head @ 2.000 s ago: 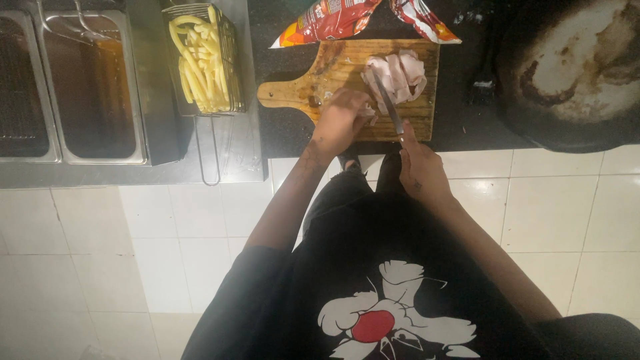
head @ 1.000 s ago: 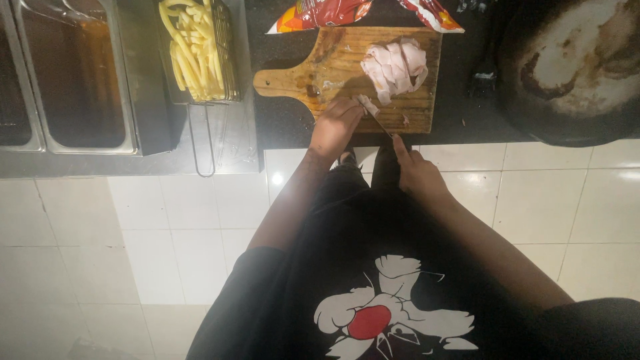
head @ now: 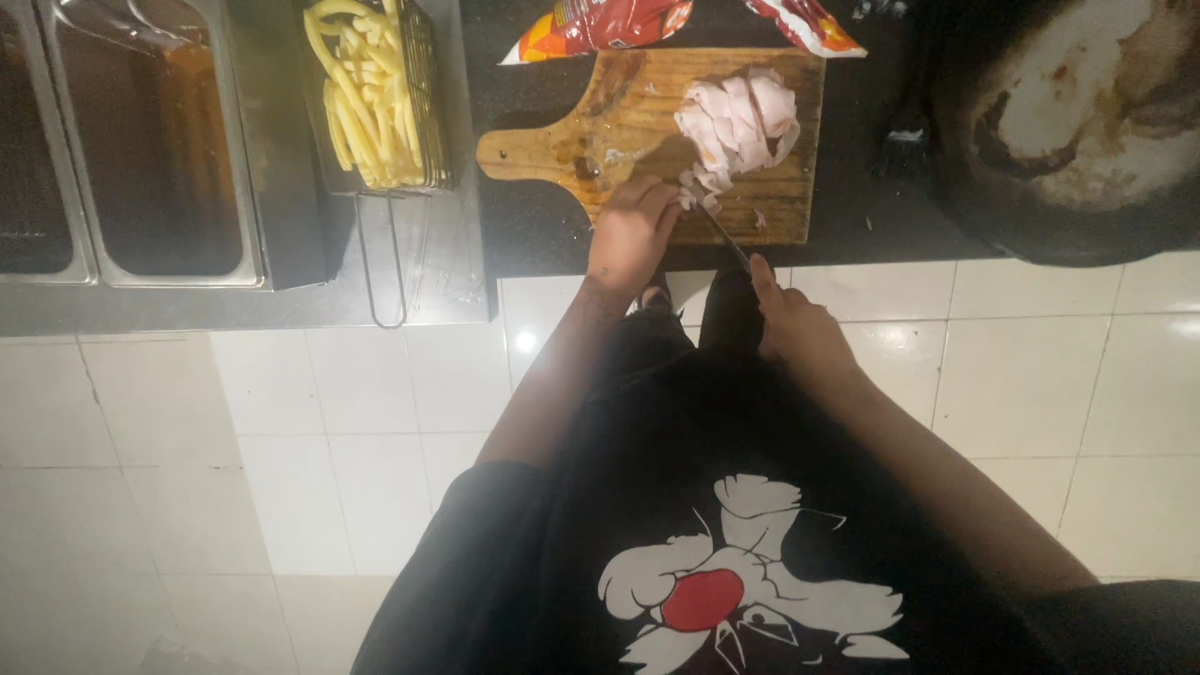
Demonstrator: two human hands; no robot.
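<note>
A wooden cutting board (head: 619, 112) with a handle at its left lies near the counter edge. On its right part sits a pile of sliced pale pink meat (head: 741, 117), with small cut pieces (head: 698, 190) trailing toward me. My left hand (head: 636, 225) rests at the board's near edge, its fingertips against the small pieces; whether it pinches one cannot be told. My right hand (head: 797, 323) is closed on the handle of a knife (head: 727, 236), whose blade slants up and left to the pieces beside my left fingertips.
Red and orange plastic packets (head: 609, 26) lie behind the board. At the left, a wire fry basket (head: 436, 112) of pale fries stands beside steel fryer wells (head: 253, 187) holding brown liquid. A large dark pan (head: 975, 202) sits at the right. Tiled floor (head: 394, 394) shows below the counter.
Two seconds ago the knife blade lay against the meat pile; it has moved toward me, to the small pieces by my left fingertips. The right hand has come slightly nearer me.
</note>
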